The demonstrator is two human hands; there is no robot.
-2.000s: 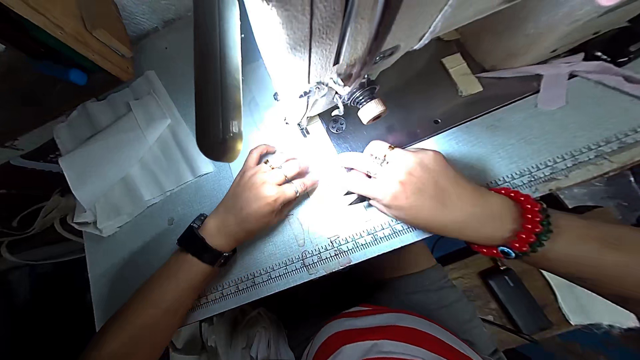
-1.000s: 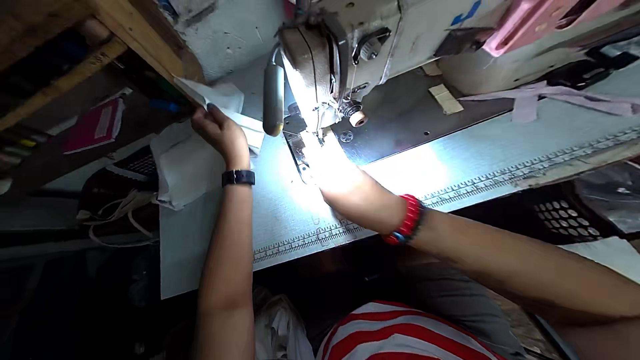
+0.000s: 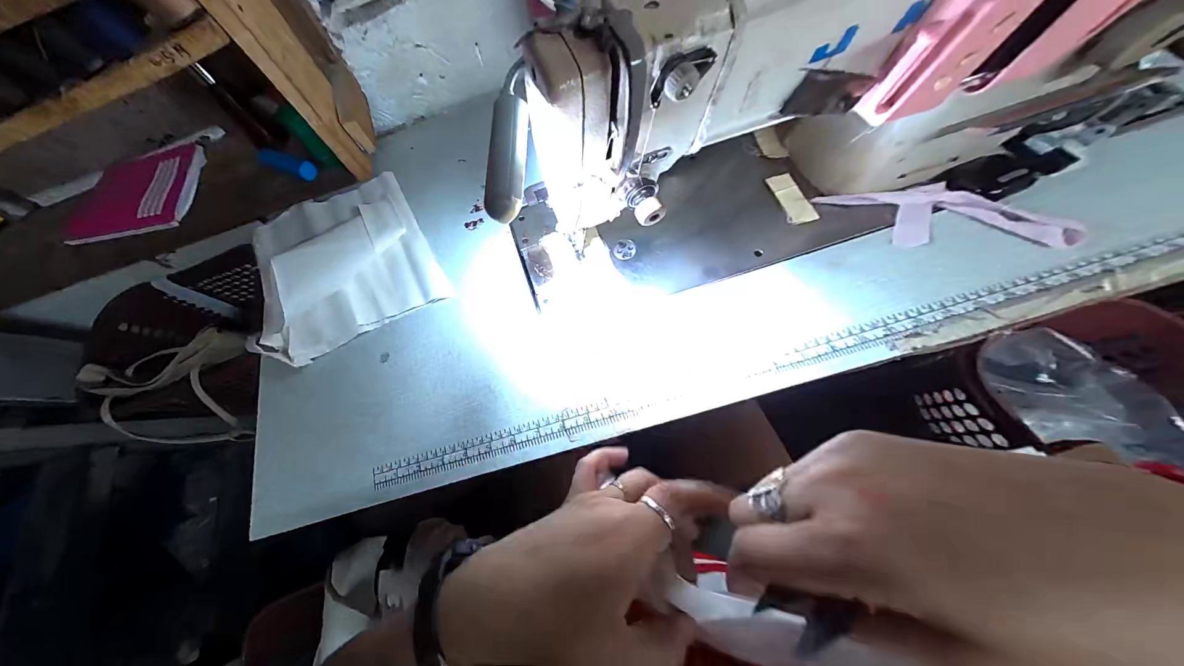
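Note:
Both hands are low in the view, in front of the table's near edge and over the lap. My left hand (image 3: 592,555) has its fingers curled on a strip of white fabric (image 3: 731,610). Close beside it on the right, my right hand (image 3: 851,546) is closed around the same fabric; a small dark object, blurred, shows under its fingers. The sewing machine's needle and presser foot (image 3: 580,242) stand under a bright lamp, no hand near them. A stack of white fabric pieces (image 3: 342,268) lies at the left of the table.
A measuring tape (image 3: 490,449) runs along the table's front edge (image 3: 314,513). Lilac fabric strips (image 3: 953,208) and a yellowish piece (image 3: 792,199) lie right of the needle. Wooden shelving (image 3: 296,83) stands at the upper left, a basket with clear plastic (image 3: 1073,379) below right.
Both hands have come down from the machine table to the lap. My left hand was at the white stack and my right hand near the needle one second ago; now they are together on white fabric.

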